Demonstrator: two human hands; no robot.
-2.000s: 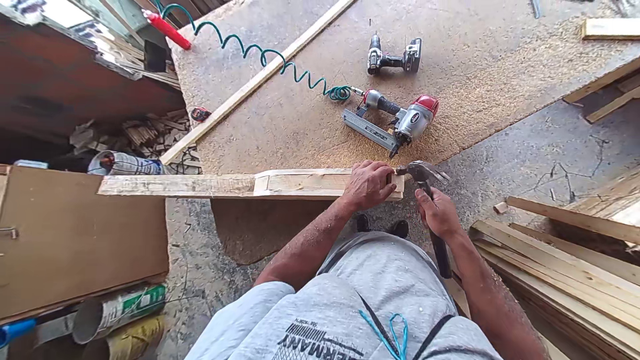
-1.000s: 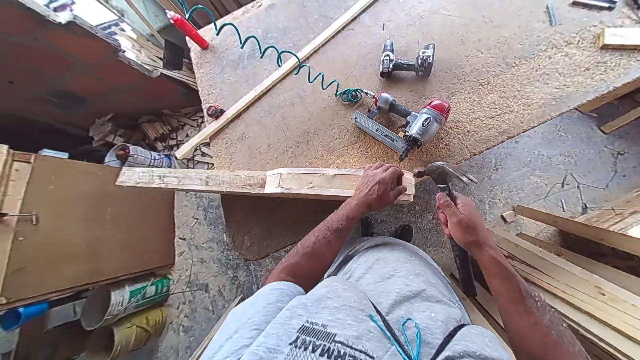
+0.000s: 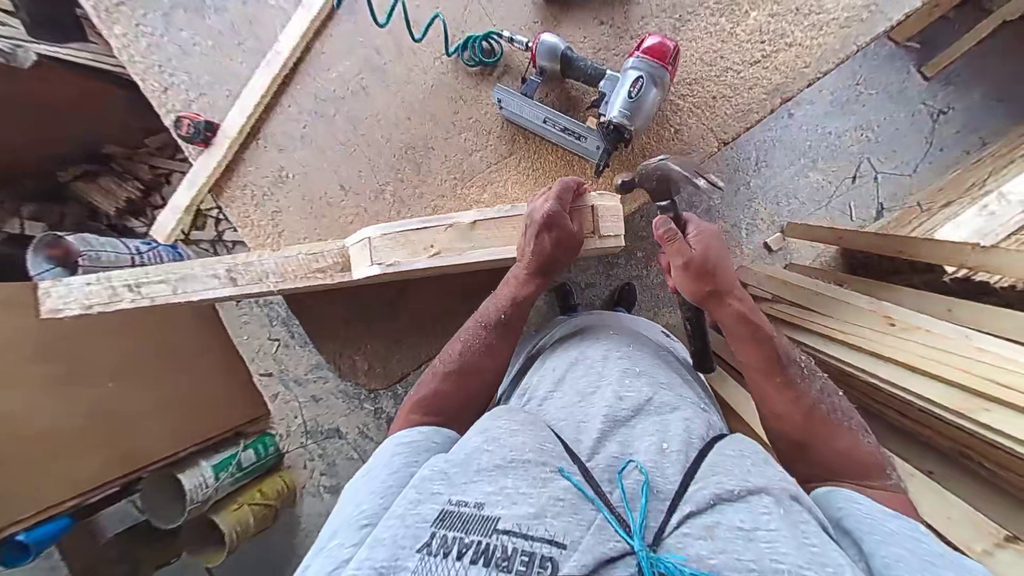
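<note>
My left hand grips a long wooden piece built up from boards near its right end; its fingertips are at the top edge, beside a small end block. The piece reaches far to the left, across the near edge of the worktable. In my right hand is a claw hammer, held by its dark handle, with the striking face close to the right end of the piece. Whether it touches the wood, I cannot tell. A pneumatic nailer lies on the table just beyond my left hand.
Sawdust covers parts of the worktable. A green coiled air hose runs to the nailer. A long wooden strip and a tape measure lie at left. Stacked boards are at right, buckets at lower left.
The view has come nearer to the work, and the cordless drill seen earlier is almost out of frame. My left hand stays on the wooden piece, and the hammer stays in my right hand near its end.
</note>
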